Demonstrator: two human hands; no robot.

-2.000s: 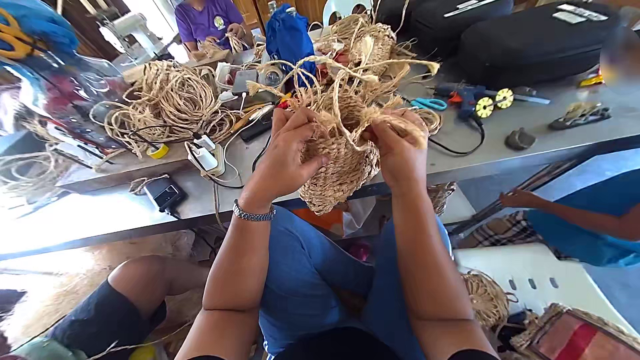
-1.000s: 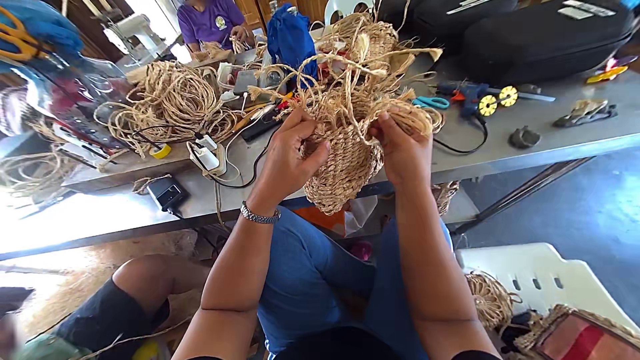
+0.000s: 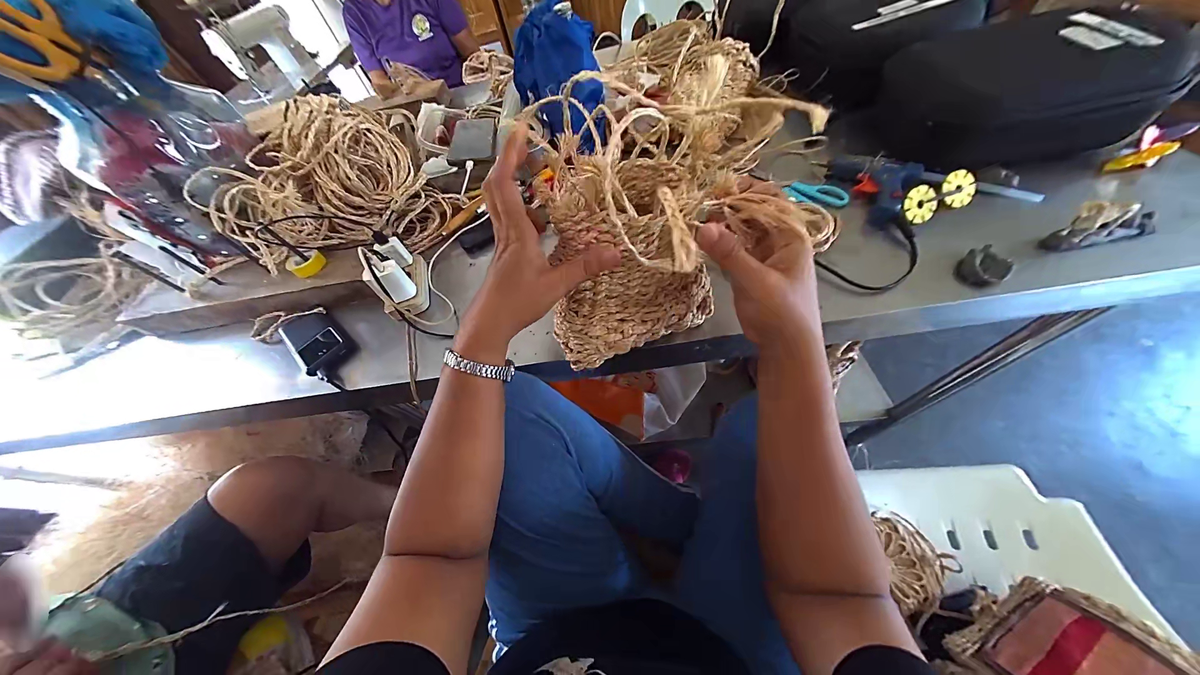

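A small woven basket or pouch of natural fibre [image 3: 633, 305] is between my two hands at the table's front edge, with loose braided cords rising from its rim. My left hand [image 3: 530, 248] is at its left side, fingers spread upward and thumb lying across the weave. My right hand [image 3: 764, 267] grips the fibre strands [image 3: 764, 211] at the basket's right side, thumb on top. A loose braided end stands up between the hands. The far side of the basket and some of my right fingers are hidden.
Coiled braided cord [image 3: 328, 178] and a white power strip [image 3: 389, 277] lie left. Behind are a blue bag [image 3: 558, 66] and a person in a purple shirt. Blue-handled scissors [image 3: 817, 194], a glue gun [image 3: 877, 183] and black cases [image 3: 1031, 89] lie right. Another person's knee is lower left.
The fingers of my left hand have opened and spread away from the basket's rim. The basket's opening shows more plainly. A person's arm seen at the right two seconds ago has left the view.
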